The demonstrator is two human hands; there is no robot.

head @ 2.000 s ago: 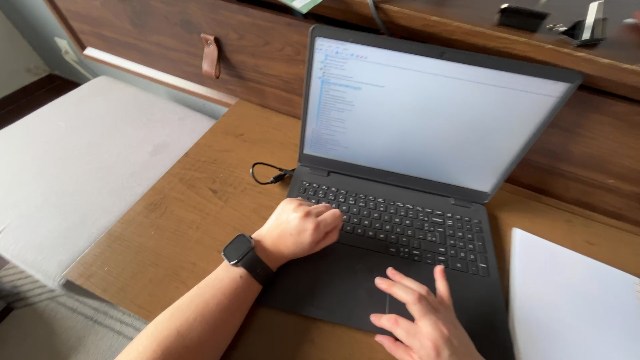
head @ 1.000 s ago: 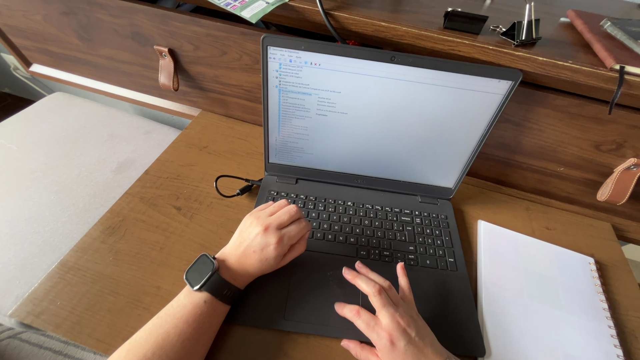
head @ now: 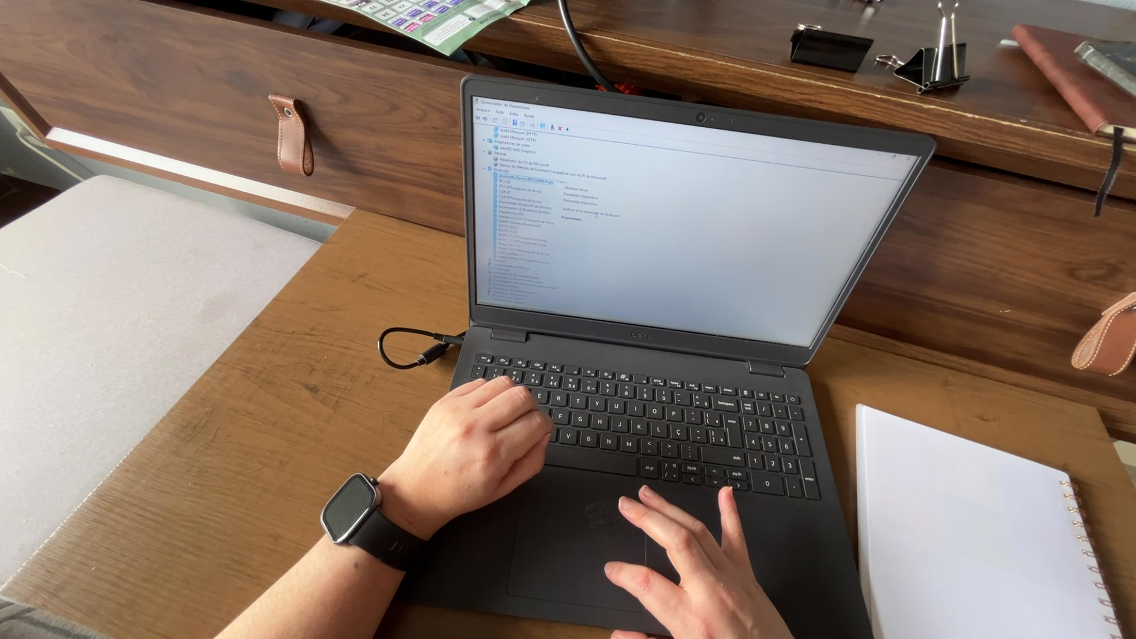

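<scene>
A dark laptop point(head: 834, 532) stands unfolded on a wooden desk, its lit screen point(head: 692, 240) showing a device list with a small menu. My left hand point(head: 475, 444), curled with nothing visible in it, rests over the left part of the keyboard point(head: 657, 417); its fingertips are hidden. On that wrist is a black smartwatch point(head: 351, 508). My right hand point(head: 697, 559) is spread over the right part of the touchpad point(head: 559, 550), fingers apart and holding nothing. Whether its fingertips touch the pad I cannot tell. A short black cable point(head: 404, 362) plugs into the laptop's left side.
A spiral notebook point(head: 976, 532) lies right of the laptop. Behind stands a wooden drawer front point(head: 382, 133) with leather pulls point(head: 291, 135). On the shelf above are black binder clips point(head: 830, 47), a brown notebook point(head: 1065, 75) and a printed sheet point(head: 444, 22). A pale padded surface point(head: 133, 337) is at left.
The view has shifted, bringing more of the right side into sight. A small menu shows on the screen that was not there two seconds ago. Both hands keep nearly the same places on the laptop.
</scene>
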